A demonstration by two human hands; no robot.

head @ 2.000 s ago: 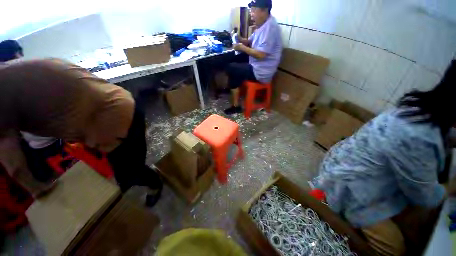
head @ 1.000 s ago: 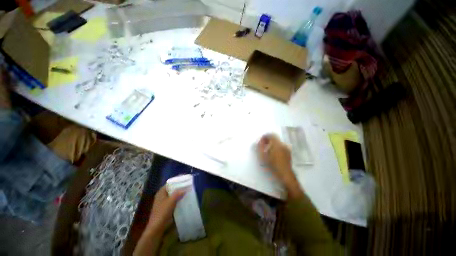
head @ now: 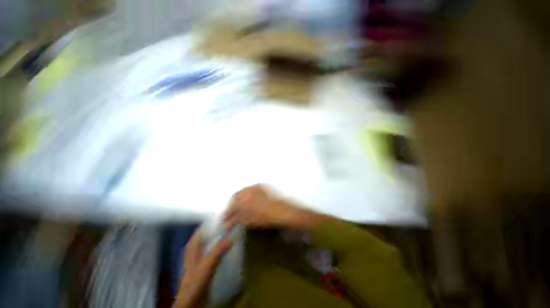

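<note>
The frame is heavily blurred. My left hand [head: 202, 264] holds a pale, hand-length packaging piece [head: 228, 278] upright over my lap, below the table's front edge. It looks like a white box or insert; I cannot tell which. My right hand [head: 250, 207] is at the top end of this piece, its fingers bent and close to my left hand. Whether my right fingers pinch a small part is blurred.
The white table [head: 277, 150] bears blue-edged boxes [head: 184, 82], an open brown carton [head: 288, 81], a clear tray [head: 331, 155] and a dark phone [head: 403, 148] on yellow paper [head: 379, 147]. A carton of coiled cables [head: 123, 271] stands at lower left.
My right hand has come from the tabletop leftward and down to the piece in my left hand. The view has shifted and blurred.
</note>
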